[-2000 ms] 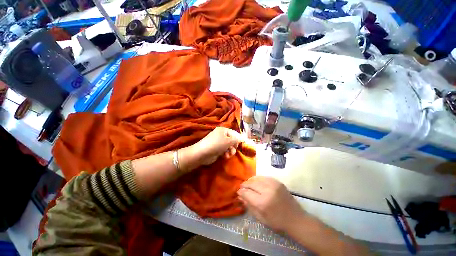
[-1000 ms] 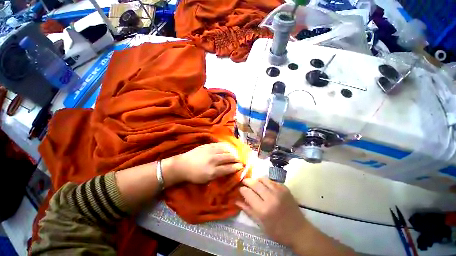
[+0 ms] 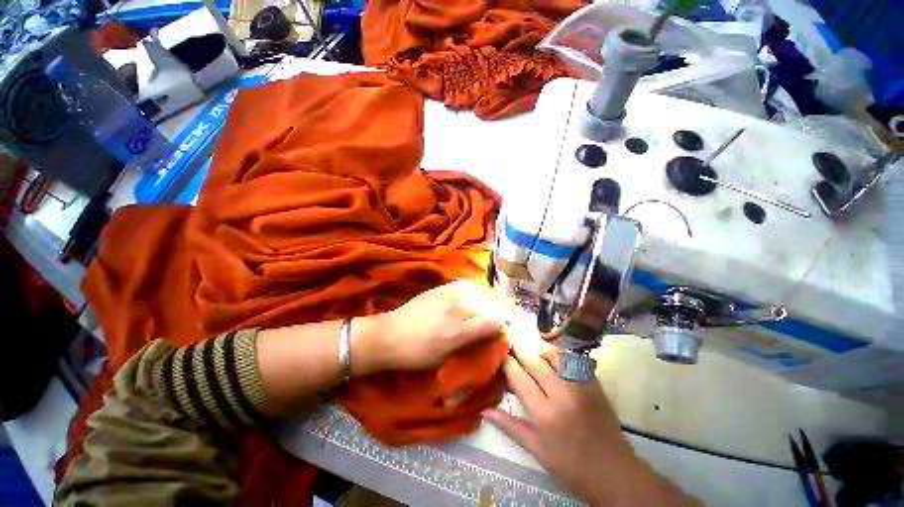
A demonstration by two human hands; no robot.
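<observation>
A rust-orange garment piece [image 3: 307,208] lies in deep folds left of the needle, its front part hanging near the table edge. My left hand [image 3: 446,322] is on the cloth with its fingertips pinching it close to the needle. My right hand [image 3: 555,406] is at the cloth's right edge, fingers stretched toward the needle area; whether it grips the cloth is hidden by glare. The white lockstitch machine [image 3: 714,238] stands to the right. The presser foot and needle are lost in bright lamp glow.
A gathered orange bundle [image 3: 476,59] lies behind the machine beside a clear plastic bag [image 3: 684,64]. A water bottle [image 3: 109,124] stands at left near the blue JACK label [image 3: 188,149]. Pointed snips [image 3: 809,465] lie at lower right. A grey ruler [image 3: 416,465] runs along the front edge.
My right hand has moved up from the cloth's lower edge to beside the needle. My left hand has come down slightly, bunching the cloth. The view has shifted, placing the machine head larger.
</observation>
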